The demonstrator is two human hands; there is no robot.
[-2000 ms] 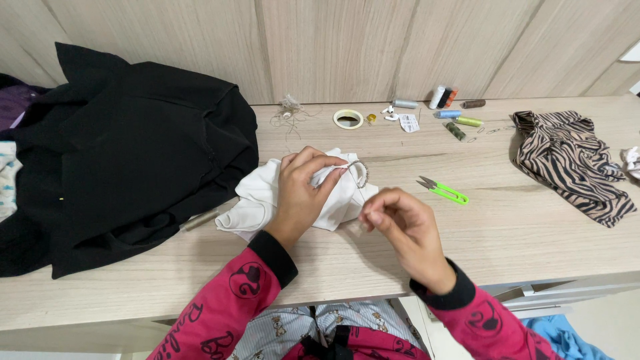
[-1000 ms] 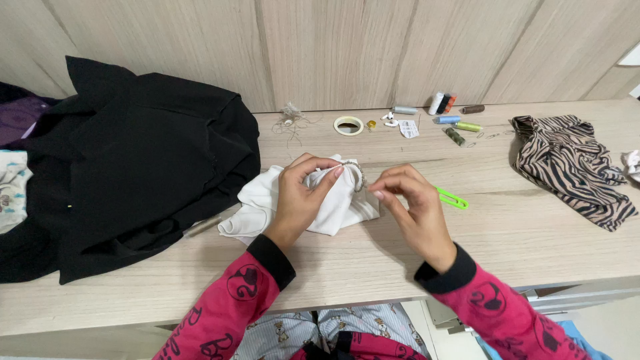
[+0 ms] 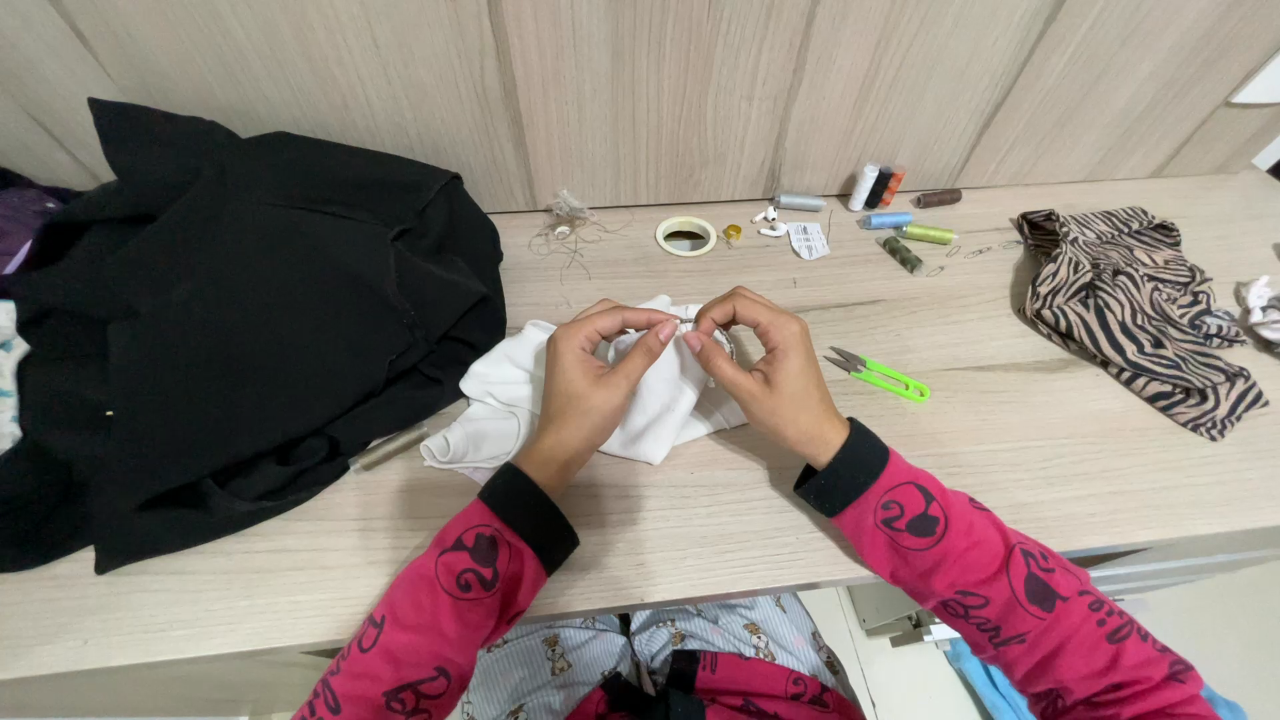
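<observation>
White fabric (image 3: 655,410) lies bunched on the wooden desk, with a dark beaded-looking trim or ring partly visible beside my right fingers. My left hand (image 3: 605,375) pinches the fabric's upper edge between thumb and forefinger. Close against it, my right hand (image 3: 765,365) pinches at the same spot, where a small dark strip shows between the fingertips; whether a needle is there cannot be seen. Green-handled thread snips (image 3: 880,374) lie to the right of my right hand.
A black garment (image 3: 250,330) covers the desk's left side, a thread spool (image 3: 390,448) at its edge. Behind are tangled threads (image 3: 568,235), a tape roll (image 3: 686,236), earbuds (image 3: 772,229), a paper tag (image 3: 808,240) and several spools (image 3: 886,220). Zebra-patterned fabric (image 3: 1120,300) lies right.
My right hand has moved up and in towards my left hand, and their fingertips now nearly meet at the white fabric. The snips, partly covered one second ago, show whole.
</observation>
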